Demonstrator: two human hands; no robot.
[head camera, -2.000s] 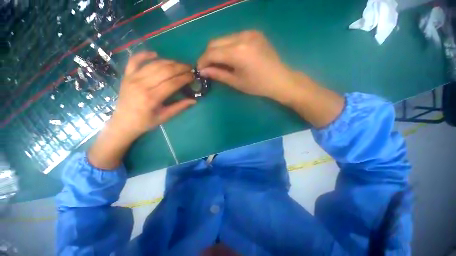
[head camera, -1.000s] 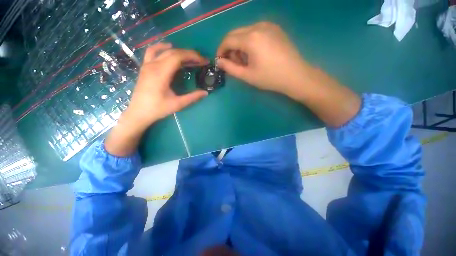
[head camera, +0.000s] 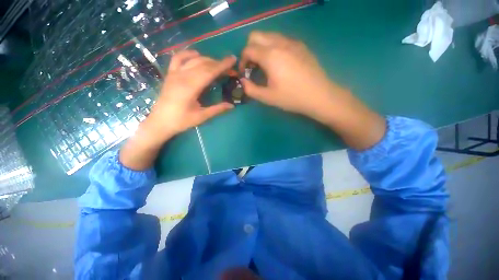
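Observation:
A small round black unit (head camera: 236, 94) with a paler shiny centre is on the green mat (head camera: 273, 136), between my two hands. My left hand (head camera: 183, 93) is around its left side, with the thumb at its lower edge and the index finger above it. My right hand (head camera: 287, 74) is at its upper right, with thumb and fingertips pinched together. A tiny silvery piece (head camera: 248, 72) shows at my right fingertips. The fingertips are blurred and partly cover the unit.
Clear blister trays (head camera: 93, 134) with strong glare are at the left. Stacked clear trays (head camera: 13, 175) stand at the far left. A small white piece (head camera: 219, 8) is by the red lines. A white cloth (head camera: 434, 30) lies at the upper right. The bench's front edge crosses below my hands.
My right hand has moved slightly lower, over the unit's upper right edge. My left index finger is now above the unit, close to my right fingertips. The view has shifted a little.

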